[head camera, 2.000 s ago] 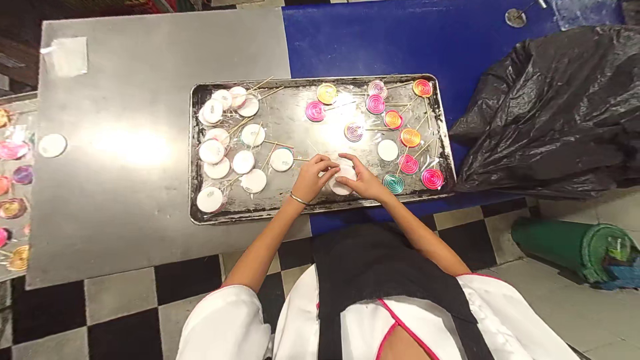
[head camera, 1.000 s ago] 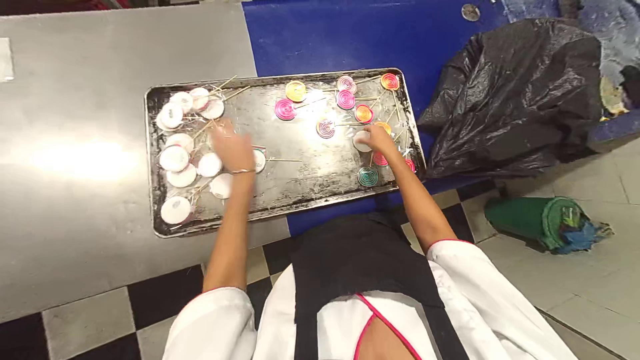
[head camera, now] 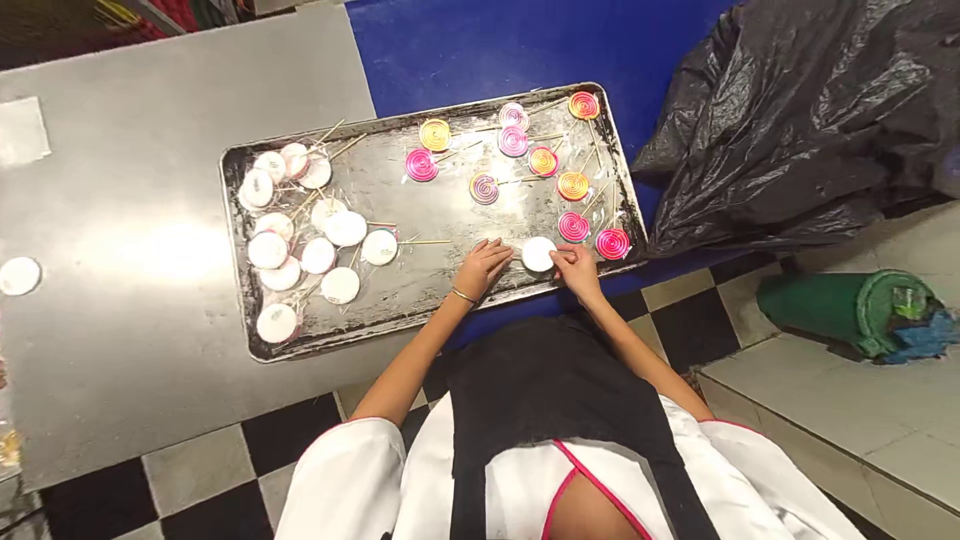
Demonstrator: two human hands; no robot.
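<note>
A metal baking tray [head camera: 390, 322] holds wrapped lollipops. Near its front edge a lollipop with its white back up [head camera: 538, 254] has its right rim between the fingertips of my right hand [head camera: 577, 274]. My left hand [head camera: 482, 270] rests low over the tray at that lollipop's left, near its stick; whether its fingers pinch the stick is unclear. Several white-backed lollipops [head camera: 346, 228] lie piled in the tray's left part. Spiral lollipops in pink, orange and purple, such as a red-pink one [head camera: 613, 244], lie spread over the right part.
The tray straddles a steel tabletop [head camera: 135, 322] and a blue surface [head camera: 487, 45]. A white disc [head camera: 19, 276] and a pale square sheet [head camera: 22, 131] lie at the far left. Black plastic sheeting [head camera: 810, 135] is bunched right of the tray. A green bin [head camera: 825, 311] lies at the lower right.
My left hand, over the left pile one second ago, has moved right to beside the white-backed lollipop. The teal lollipop seen earlier near my right hand is no longer visible.
</note>
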